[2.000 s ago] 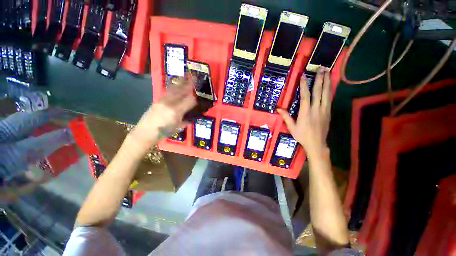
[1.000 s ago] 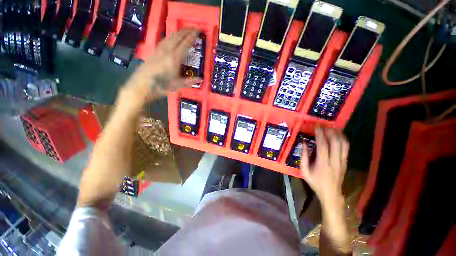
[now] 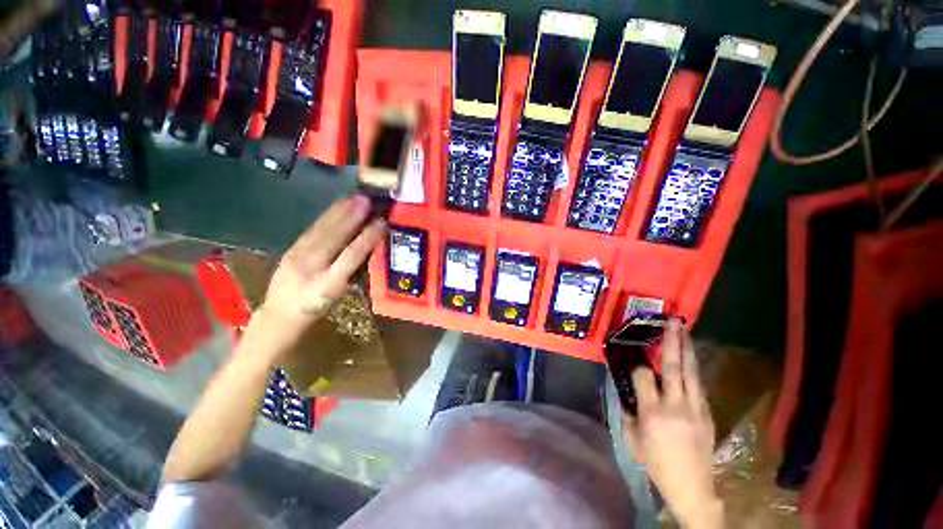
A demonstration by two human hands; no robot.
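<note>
A red foam tray lies in front of me. Its back row holds several open flip phones with pale gold borders round dark screens and the keypads toward me. Its front row holds several closed phones with white windows. My left hand holds a blurred, opened flip phone over the back left pocket. My right hand holds a partly opened flip phone at the front right corner, above its pocket, where a white label shows.
Another red tray with dark open phones lies at the back left. An open cardboard carton with crumpled scraps stands below left. Stacked red trays stand on the floor. Large red-framed foam pieces lean at right. A cable loops at the back right.
The back left phone has been lifted and opened by my left hand. The front right phone has been raised from its pocket and partly opened in my right hand.
</note>
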